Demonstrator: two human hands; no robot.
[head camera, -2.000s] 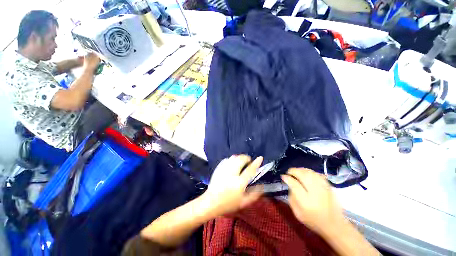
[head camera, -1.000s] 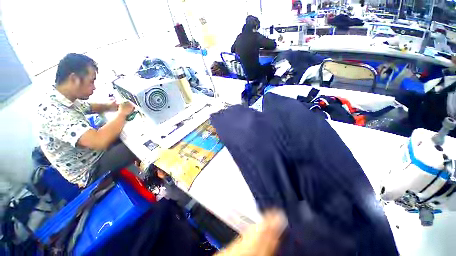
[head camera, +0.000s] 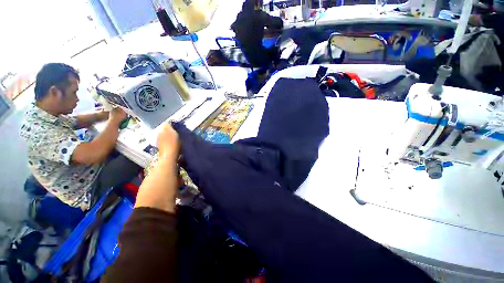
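Observation:
A navy garment (head camera: 254, 193) lies over the white table, one part running to the far side and another stretched from the left down to the lower right edge of the picture. My left hand (head camera: 168, 141) grips its left end, raised near the table's left edge. My right hand is not in view. The white sewing machine head with blue stripes (head camera: 436, 119) stands on the right, with a grey round knob (head camera: 434, 167) low on it.
A person (head camera: 61, 138) sits at a neighbouring machine (head camera: 141, 97) on the left. Taped cardboard (head camera: 224, 124) lies at the table's left. A blue crate (head camera: 105, 249) stands below left. Dark and orange cloth (head camera: 353, 85) lies behind. Another person (head camera: 254, 30) is farther back.
The garment has turned and now stretches from left to lower right. My left hand has moved up and left with its end. My right hand, seen two seconds ago, is out of view.

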